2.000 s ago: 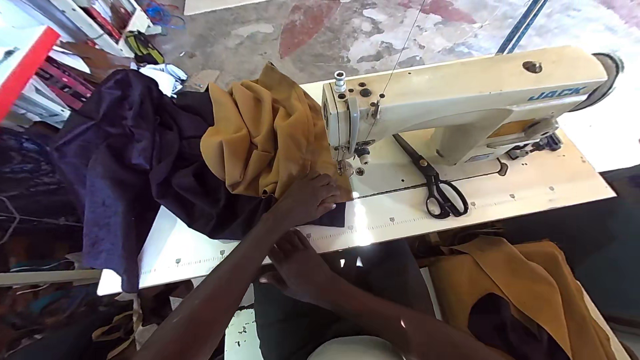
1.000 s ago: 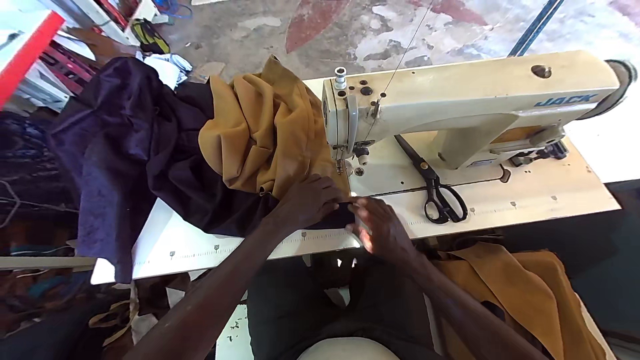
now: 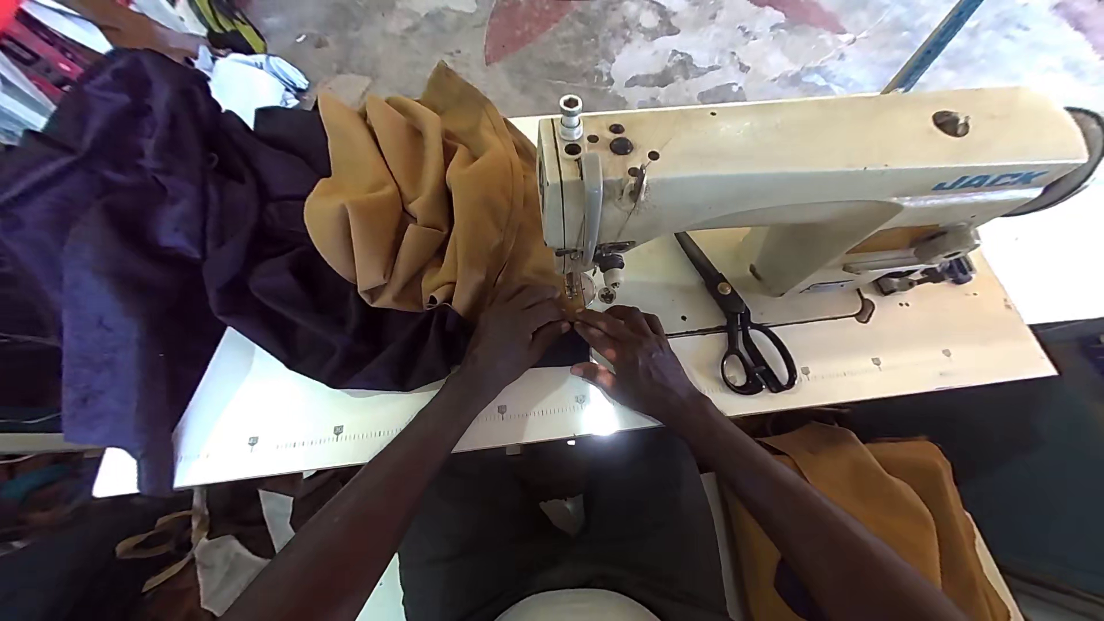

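Note:
A cream Jack sewing machine point(image 3: 776, 172) stands on the white table. Bunched tan fabric point(image 3: 405, 198) lies over dark purple fabric point(image 3: 147, 233) to the left of its needle area point(image 3: 573, 286). My left hand point(image 3: 515, 332) presses on the tan fabric's near edge, just left of the presser foot. With the thumb and fingers of my right hand point(image 3: 634, 358), I pinch the edge of the layered cloth right in front of the needle. My fingertips nearly meet there. The very tip of the cloth under them is partly hidden.
Black-handled fabric scissors point(image 3: 737, 323) lie on the machine bed right of my right hand. A measuring scale runs along the table's front edge point(image 3: 414, 427). More folded tan fabric point(image 3: 897, 492) sits below at the right. Cloth scraps point(image 3: 228, 561) hang at the lower left.
Two seconds ago my right hand was lower, near the table's front edge; it has moved up to the cloth's edge by the needle. My left hand has stayed on the tan fabric.

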